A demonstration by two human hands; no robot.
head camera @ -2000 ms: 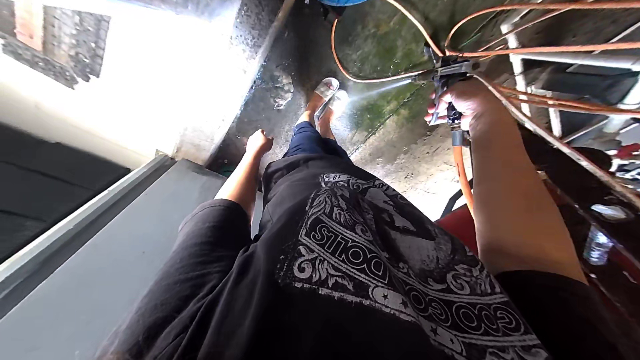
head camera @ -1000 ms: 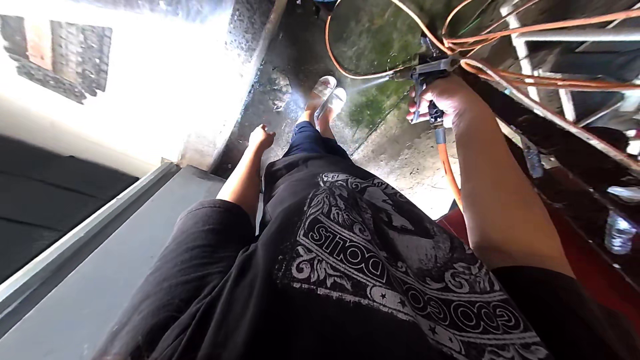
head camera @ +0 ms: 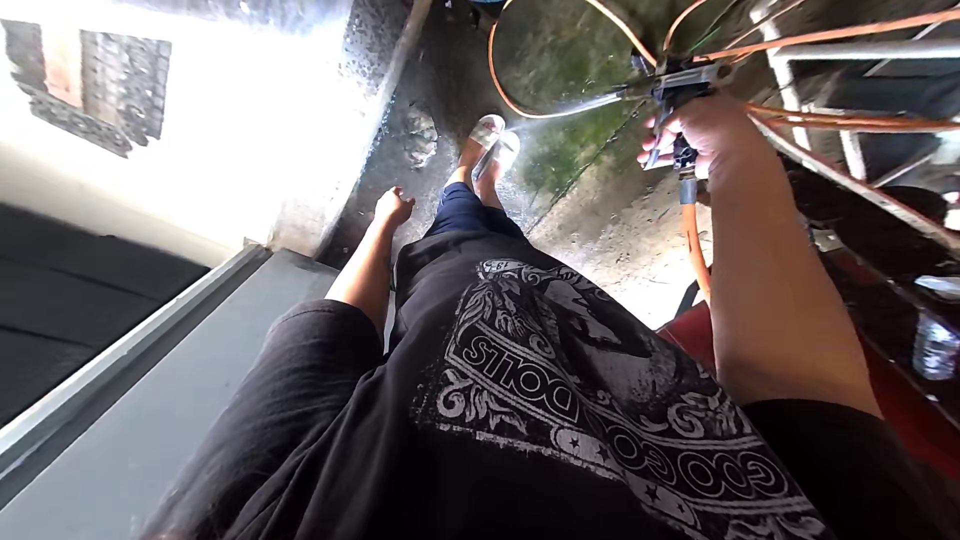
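Note:
My right hand (head camera: 701, 135) grips the handle of a black spray gun (head camera: 682, 82), its fingers around the trigger. An orange hose (head camera: 694, 240) joins the lower end of the handle. A white jet of water (head camera: 585, 103) leaves the nozzle toward the left and reaches my sandals (head camera: 489, 131) on the wet concrete floor (head camera: 577, 150). My left hand (head camera: 394, 206) hangs beside my left hip with its fingers loosely curled. No object shows in it, though the inside of the palm is partly hidden.
More orange hose (head camera: 855, 30) loops over the floor and past a white metal frame (head camera: 862, 51) at the upper right. A clear plastic bottle (head camera: 934, 345) is at the right edge. A pale wall (head camera: 247, 127) and a grey panel (head camera: 187, 382) stand on the left.
The spray gun in my right hand has shifted slightly, and the jet still comes from its nozzle. My left hand stays low at my side, with its fingers a little looser.

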